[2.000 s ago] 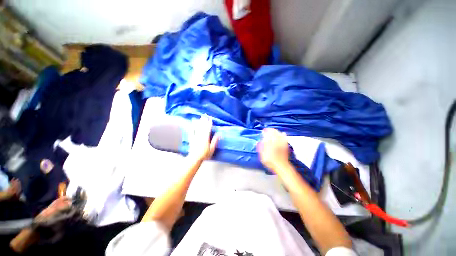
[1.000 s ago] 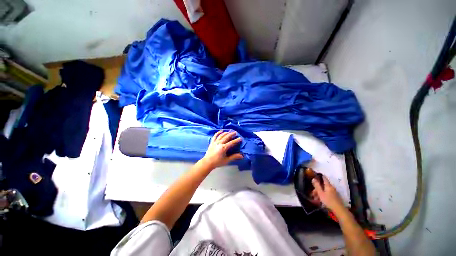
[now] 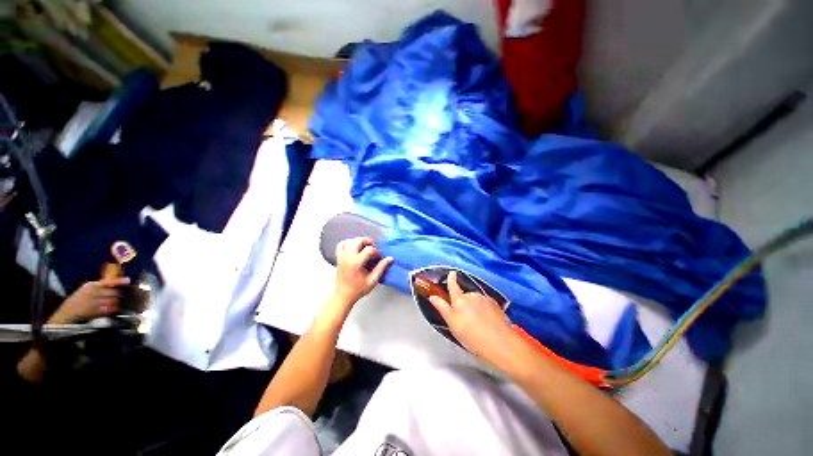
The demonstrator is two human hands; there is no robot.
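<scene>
The blue garment piece (image 3: 401,258) lies over the grey sleeve board (image 3: 343,233), whose rounded left end shows bare. My left hand (image 3: 358,270) is at the left end of the blue cloth, its fingers bent on the cloth edge beside the board's end. My right hand (image 3: 465,313) holds the steam iron (image 3: 434,294) by its brown-orange handle. The iron rests on the blue cloth to the right of my left hand. Its sole is hidden beneath it. An orange-red sleeve (image 3: 562,363) runs from the iron to the hose.
Blue garment heaps (image 3: 606,205) lie behind the board. A red shape (image 3: 546,76) leans on the back wall. Navy garments (image 3: 196,134) and white cloth (image 3: 201,276) lie at left. Another person's hand (image 3: 89,301) shows at far left. The steam hose (image 3: 704,303) crosses at right.
The iron and my right hand have moved left from the table's right end onto the blue cloth. My left hand has shifted to the cloth's left end. The view has also shifted.
</scene>
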